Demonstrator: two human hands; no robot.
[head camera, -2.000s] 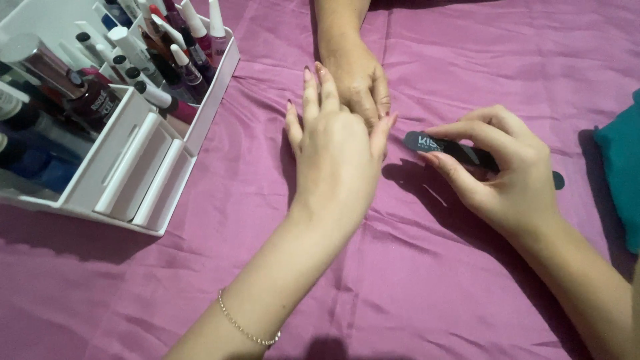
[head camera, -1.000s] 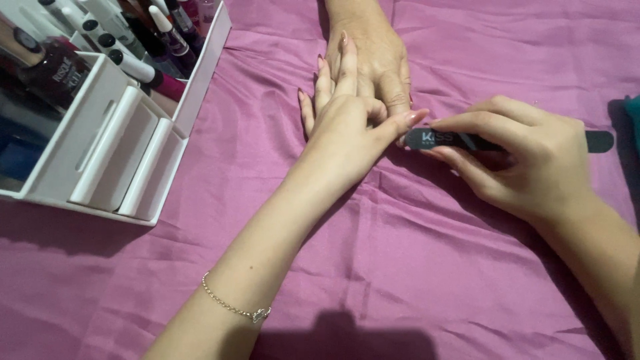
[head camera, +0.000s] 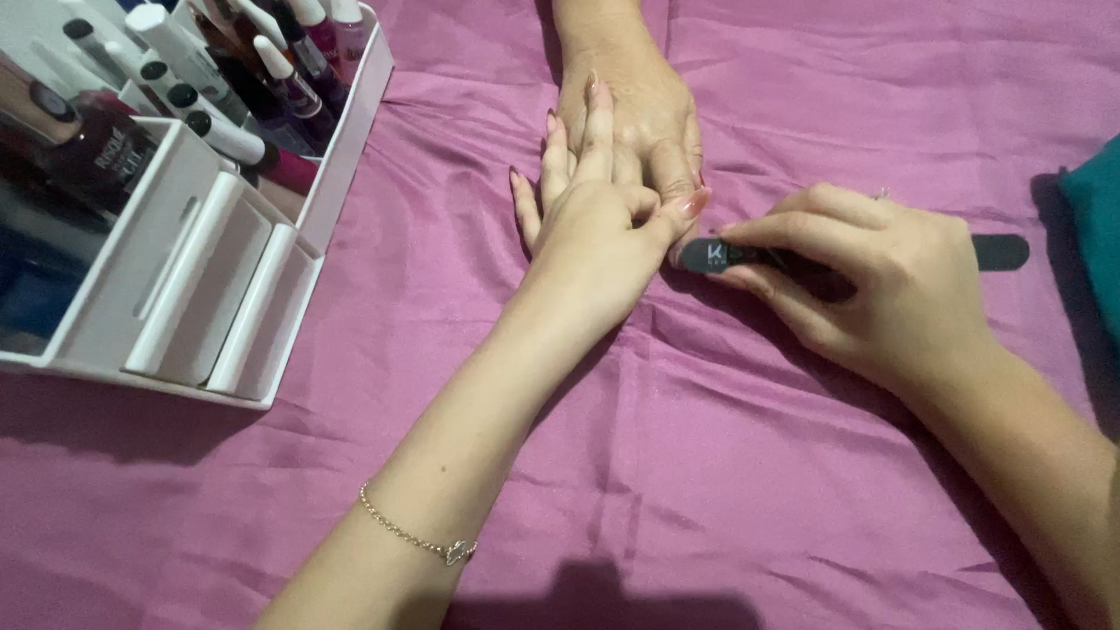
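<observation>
My left hand (head camera: 595, 219) lies over the fingers of another person's hand (head camera: 626, 105), with its thumb and forefinger closed around one of that hand's fingers. A thin chain bracelet (head camera: 407, 535) circles my left wrist. In my right hand (head camera: 866, 262) is a black nail file (head camera: 1002, 252) with writing on it, pinched between thumb and fingers. The file's left end touches or nearly touches the tip of the held finger; the exact contact is hard to tell. My right palm and fingers hide the middle of the file.
A white plastic organizer (head camera: 350, 157) with several nail polish bottles (head camera: 297, 92) and tubes stands at the upper left. A pink-purple satin cloth (head camera: 787, 490) lies wrinkled under the hands. Teal fabric (head camera: 1098, 227) sits at the right edge.
Two seconds ago the file's end was apart from the other person's fingers; now it is at a fingertip. My left thumb and forefinger have come together around that finger.
</observation>
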